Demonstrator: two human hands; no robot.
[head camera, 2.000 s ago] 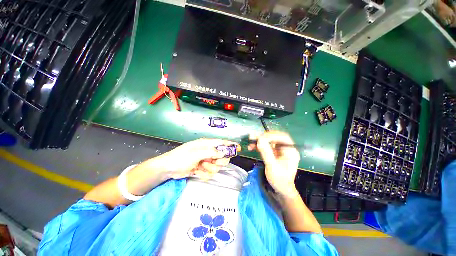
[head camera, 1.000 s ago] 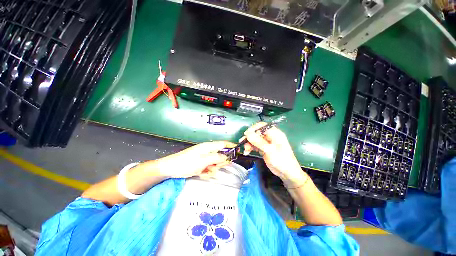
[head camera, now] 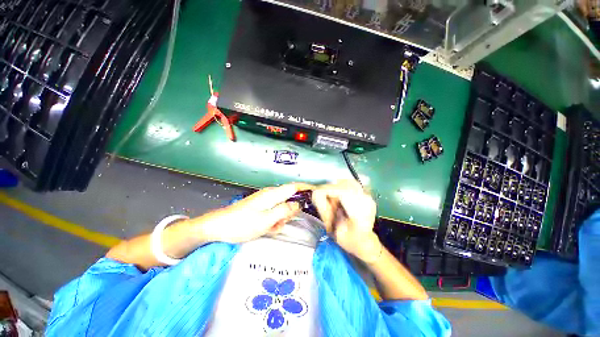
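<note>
A small dark electronic module [head camera: 302, 198] is held over my lap at the bench edge, partly hidden by fingers. My left hand [head camera: 266, 212] grips it from the left. My right hand [head camera: 347, 212] is against its right side with fingers curled; whether it holds a tool cannot be seen. A small pale-edged frame [head camera: 285, 156] lies on the green mat [head camera: 250, 164] in front of the black fixture box [head camera: 263, 79]. The box's nest [head camera: 322, 56] is on its top. Two modules [head camera: 422, 114] [head camera: 429, 149] lie right of the box.
Red side cutters [head camera: 216, 120] lie left of the box. Stacked black trays [head camera: 79, 79] stand at the left, with a clear tube [head camera: 162, 85] beside them. A partly filled tray [head camera: 498, 171] lies at the right. A clear guard [head camera: 483, 26] is above. Another person's blue sleeve [head camera: 559, 283] shows lower right.
My right hand has come in from the right and closed around the module beside my left hand. The dark tool seen in it earlier no longer shows.
</note>
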